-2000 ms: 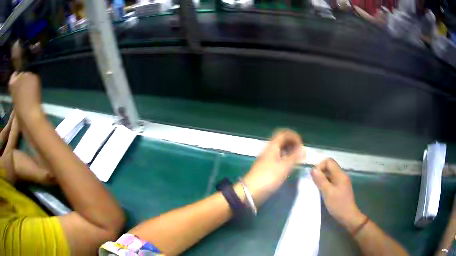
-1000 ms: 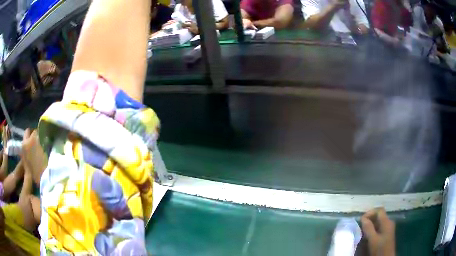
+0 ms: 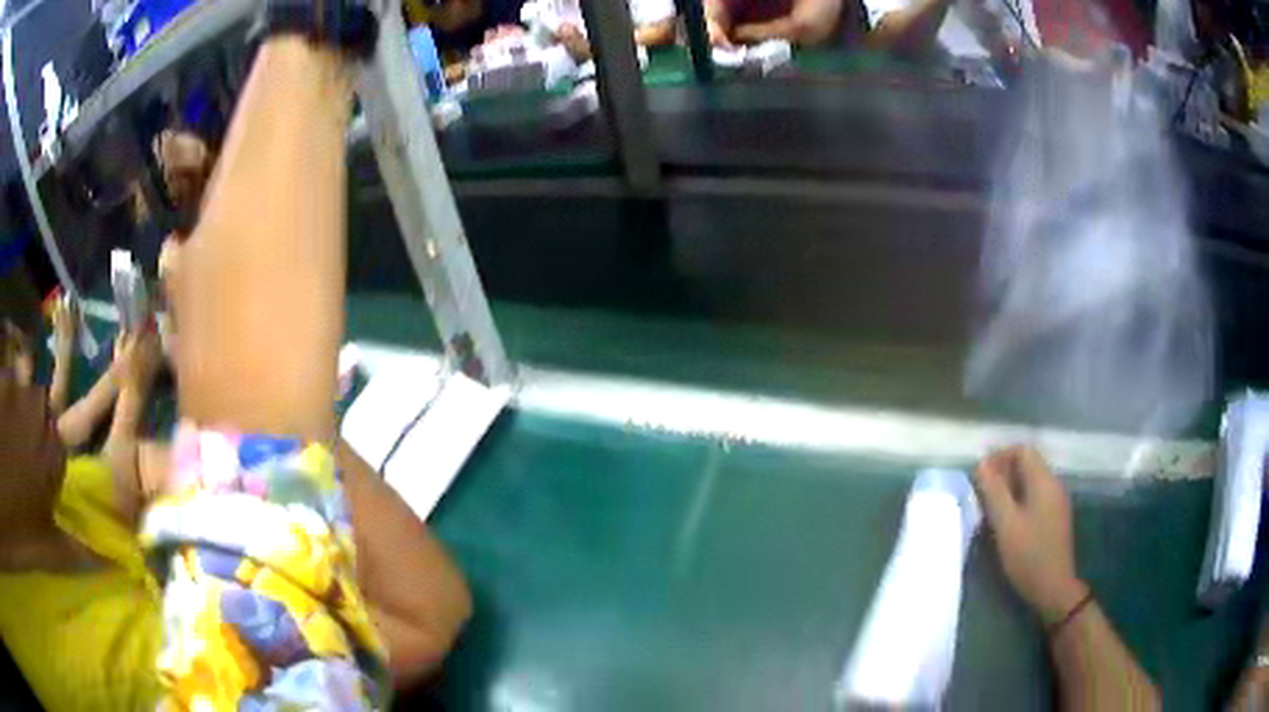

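A white wrapped item lies on the green worktop at the lower right, flared at its far end. My right hand is at the right edge of that end, its fingertips closed on the edge. My left arm rises at the left in a flowered sleeve, with a dark band at the wrist. My left hand is cut off by the top edge.
White cartons lie by the metal post. Another white strip stands at the far right. A blurred clear bag shows over the dark channel. A neighbour in yellow sits left; people are opposite.
My left hand has left the wrapped item and gone up out of view. The view has shifted. The clear bag has come into view over the channel. My right hand stays by the item.
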